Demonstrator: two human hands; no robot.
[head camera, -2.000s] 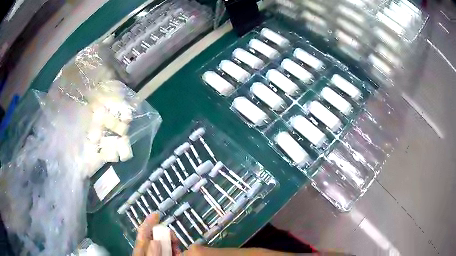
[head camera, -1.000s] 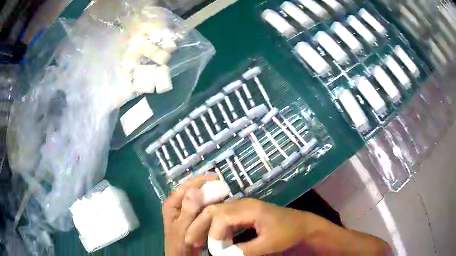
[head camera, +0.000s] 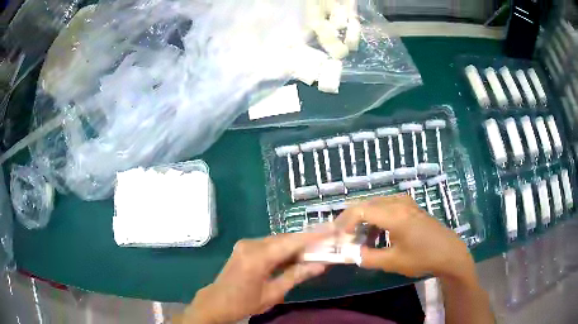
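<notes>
My left hand (head camera: 266, 272) and my right hand (head camera: 405, 237) meet at the front edge of the bench, over the near side of the parts blister tray (head camera: 274, 190). Between their fingertips is a blurred white housing (head camera: 333, 250), gripped from both sides. Its details and any part inside it cannot be made out. The tray holds rows of shafted inner parts (head camera: 353, 158) with grey-white heads and thin rods. My hands cover part of its near row.
A clear tub heaped with white pieces (head camera: 161, 205) stands left. A large poly bag (head camera: 158, 88) with cream housings (head camera: 329, 74) lies at back. The finished-unit tray (head camera: 514, 142) is right, a black block (head camera: 523, 28) back right, a small clear bag (head camera: 32, 196) far left.
The view has swung left and levelled, so the tub and small bag show more fully. My hands have come together around the white housing, with my right hand now beside it.
</notes>
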